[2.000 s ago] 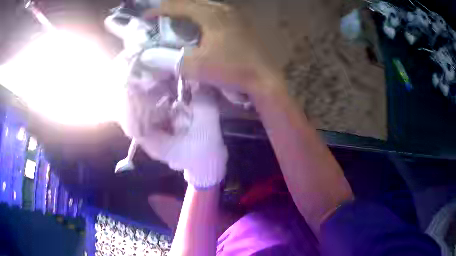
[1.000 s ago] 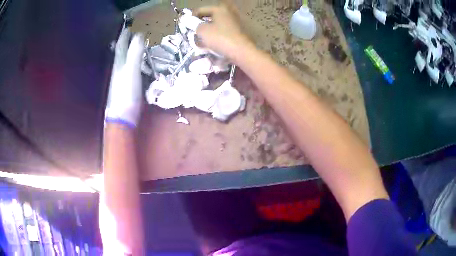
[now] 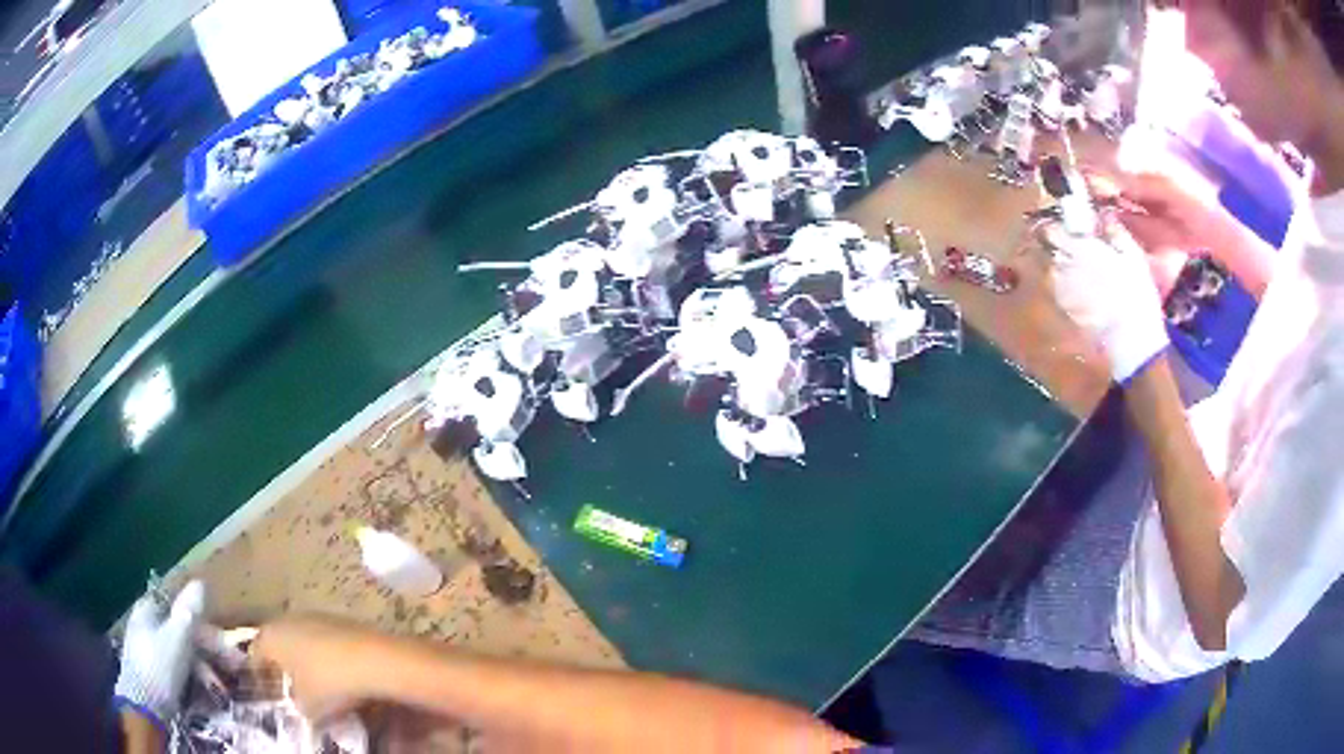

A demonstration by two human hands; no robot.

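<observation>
Loose white body pieces [image 3: 251,725] lie in a cluster at the bottom left edge, partly cut off. My left hand [image 3: 156,648], in a white knitted glove, is at the left side of this cluster. My right hand [image 3: 302,670] reaches in from the right over the pieces, its forearm crossing the bottom of the view. Both hands are small and blurred, and I cannot tell what their fingers hold. A white bottle with a yellow tip [image 3: 398,561] lies on the stained brown board [image 3: 317,519] above my right hand.
White part-assembled units [image 3: 752,346] crowd the green surface [image 3: 767,589], with thin rods sticking out. A green and blue tube [image 3: 631,535] lies in front of them. A white-shirted coworker [image 3: 1282,442] works at right. A blue bin of parts [image 3: 369,140] stands across the green belt.
The view has swung up and right, showing the units, the coworker and the far bin. My hands and the white pieces now sit at the bottom left edge.
</observation>
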